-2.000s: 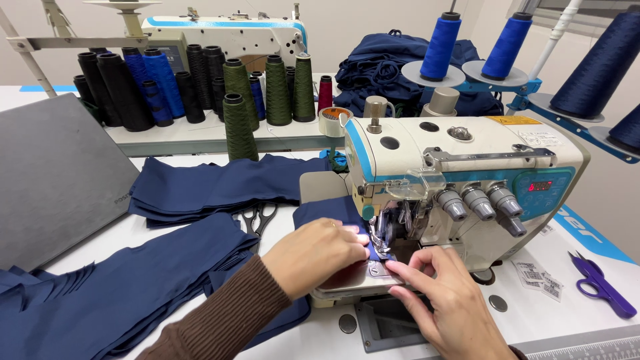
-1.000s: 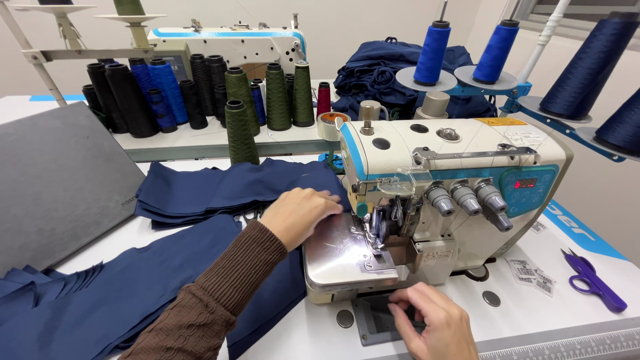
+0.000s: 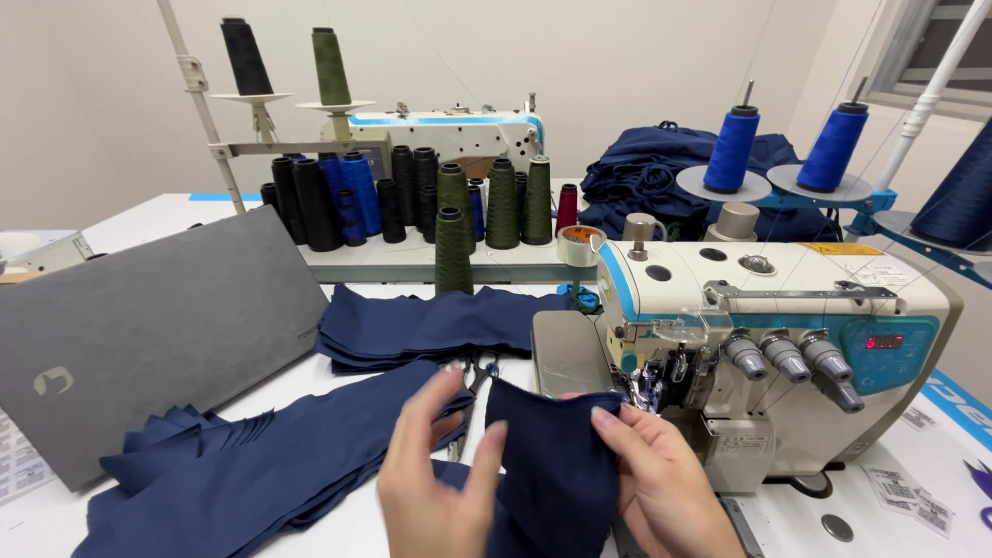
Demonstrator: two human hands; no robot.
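A navy fabric piece hangs in front of the overlock sewing machine, its upper right corner pinched between the thumb and fingers of my right hand. My left hand is just left of that piece, fingers spread and slightly blurred, holding nothing. Behind the left hand lies a stack of navy fabric pieces, and a second navy stack rests farther back. Black-handled scissors lie partly hidden between the stacks and the held piece. The machine's presser foot area is partly covered by my right hand.
A grey laptop stands at the left. Thread cones, a tape roll and a second sewing machine are behind. Navy fabric is heaped at the back. Purple-handled snips and printed labels lie at right.
Both hands now are in front of the machine, with a fabric piece raised in the right one. A second ago the left hand was beside the machine's plate. The view has tilted up.
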